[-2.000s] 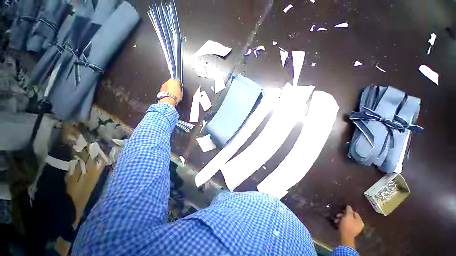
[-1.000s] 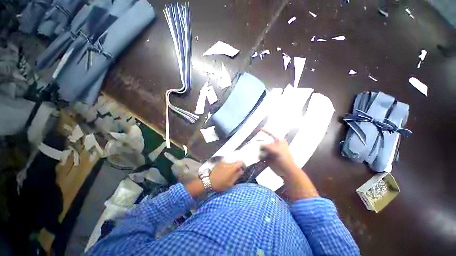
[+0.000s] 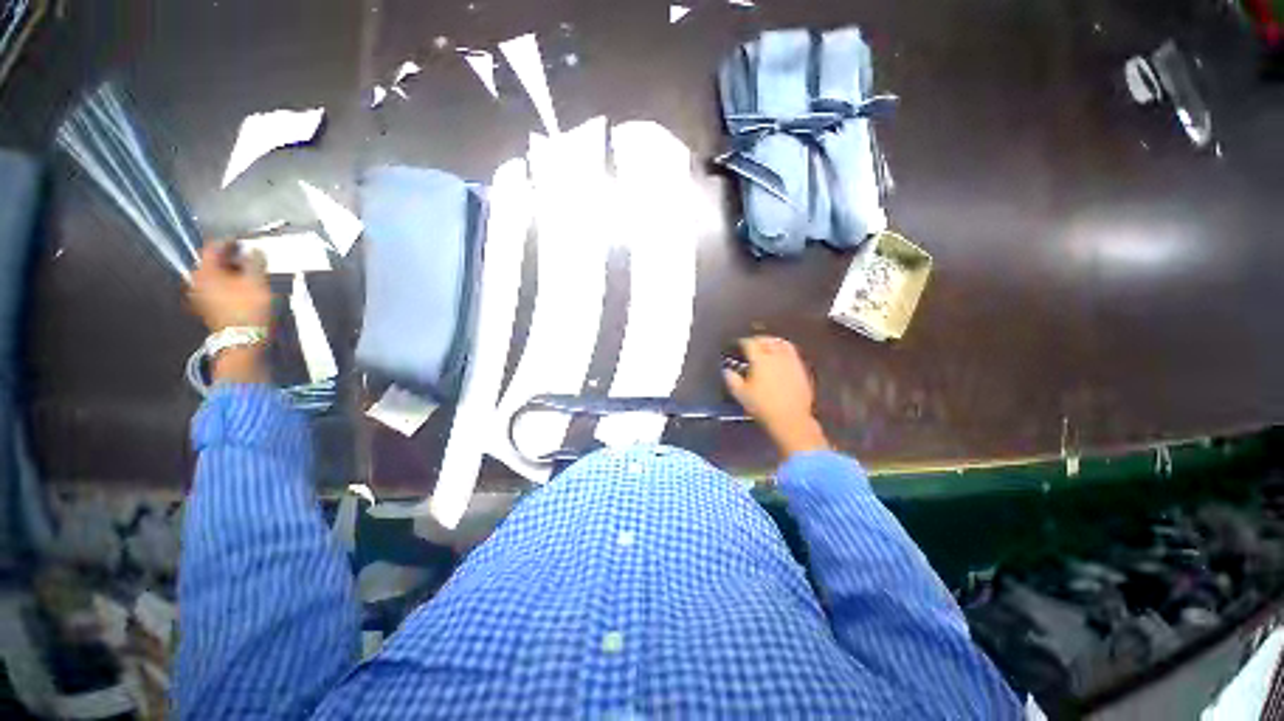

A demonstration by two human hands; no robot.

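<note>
My left hand (image 3: 230,289), slightly blurred, is closed round the lower end of a fanned hank of thin blue and white strips (image 3: 134,176). My right hand (image 3: 775,387) is half curled over the table, with one end of a dark tie strip (image 3: 648,406) at its lower side. The strip crosses the long white curved pieces (image 3: 655,254) and loops back at its left end. A folded pale blue denim stack (image 3: 413,275) lies just left of the white pieces. The fingertips of my right hand are partly hidden.
A tied blue bundle (image 3: 803,148) with a dark knotted strip lies at upper right. A small open box (image 3: 883,287) of tiny pale bits is beside it. White paper scraps (image 3: 268,138) lie at left. A clear and white object (image 3: 1176,92) lies far right. The green table edge (image 3: 972,483) runs near me.
The view has turned right. My hands have moved apart from the white pieces, the left to the hank, the right towards the box. A dark looped strip now lies across the white pieces.
</note>
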